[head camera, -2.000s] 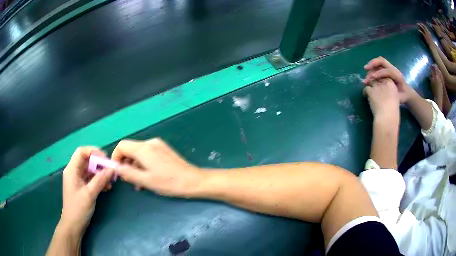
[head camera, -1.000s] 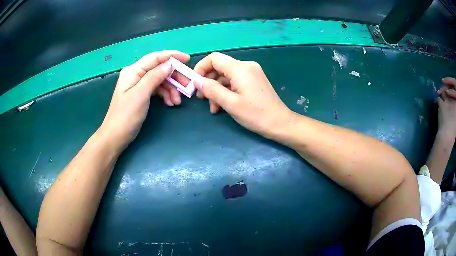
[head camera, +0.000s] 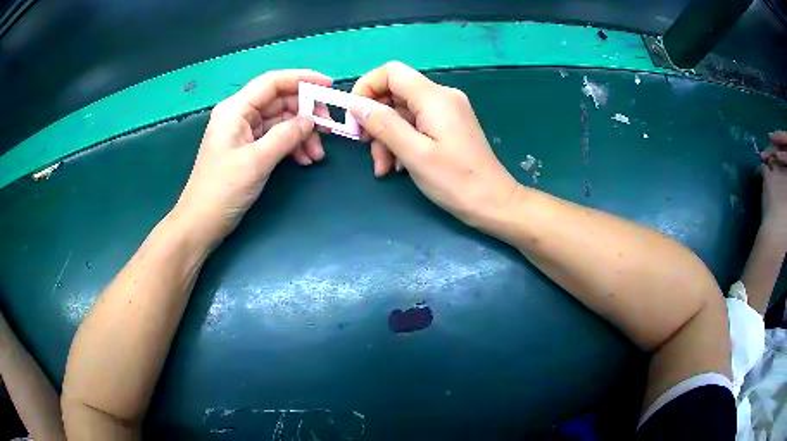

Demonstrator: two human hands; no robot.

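A small pale pink plastic frame [head camera: 329, 130] with a rectangular opening is held above the green table [head camera: 345, 250], near its far edge. My left hand [head camera: 259, 129] grips its left end between thumb and fingers. My right hand [head camera: 414, 125] grips its right end, with the thumb on the front face. The dark table and a bit of fingertip show through the opening. Both hands are bare. Parts of the fingers behind the frame are hidden.
A bright green strip [head camera: 483, 45] runs along the table's far edge, with a dark conveyor [head camera: 259, 26] beyond. A dark green post [head camera: 703, 30] stands at the upper right. Another person's arm [head camera: 768, 241] is at the right edge, and another forearm [head camera: 24, 379] at the lower left.
The view has swung from the right to the middle. Since one second ago, both hands have shifted slightly up and right in the picture, and the frame has turned closer to level.
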